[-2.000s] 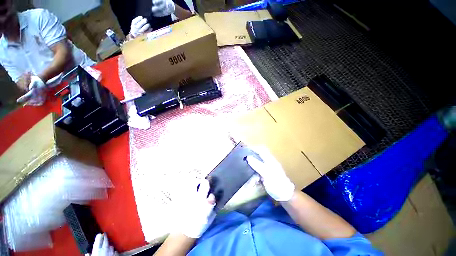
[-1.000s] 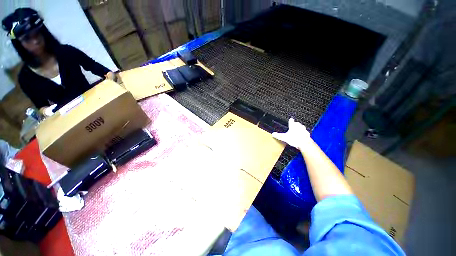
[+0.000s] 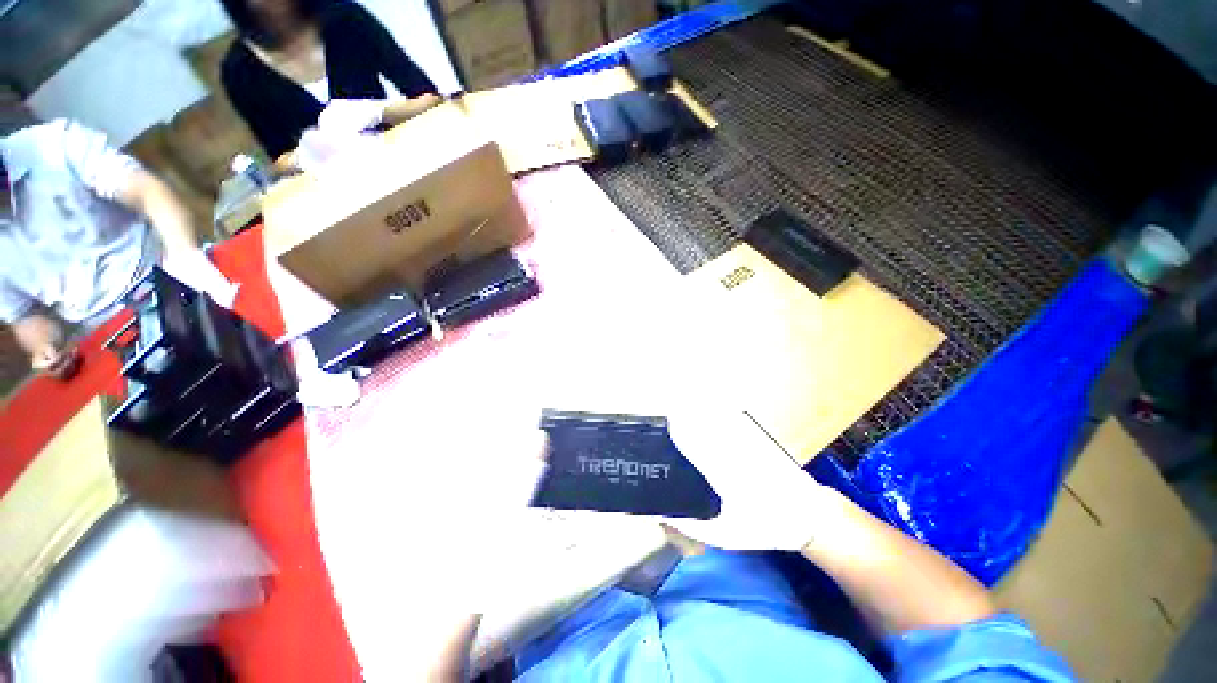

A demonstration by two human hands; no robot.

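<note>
A black network device (image 3: 625,467) with pale "TRENDnet" lettering is held over the table in front of me. My right hand (image 3: 747,487), in a white glove, grips its right end. My left hand (image 3: 501,487) is washed out by glare; its fingers seem to overlap the device's left edge. To the right, a flat cardboard sheet (image 3: 854,340) lies partly over the mesh conveyor (image 3: 681,220), with one black unit (image 3: 801,250) at its far edge.
A standing carton (image 3: 400,220) has black units (image 3: 367,331) in front. Stacked black units (image 3: 207,367) and a blurred translucent bag (image 3: 140,587) are left on the red surface. Blue film (image 3: 988,427) covers the right rail. Farther units (image 3: 641,120) lie on cardboard. Two people are across the table.
My right hand has come back from the units at the sheet's far edge and now holds a device. One unit shows there instead of two. The view has turned left.
</note>
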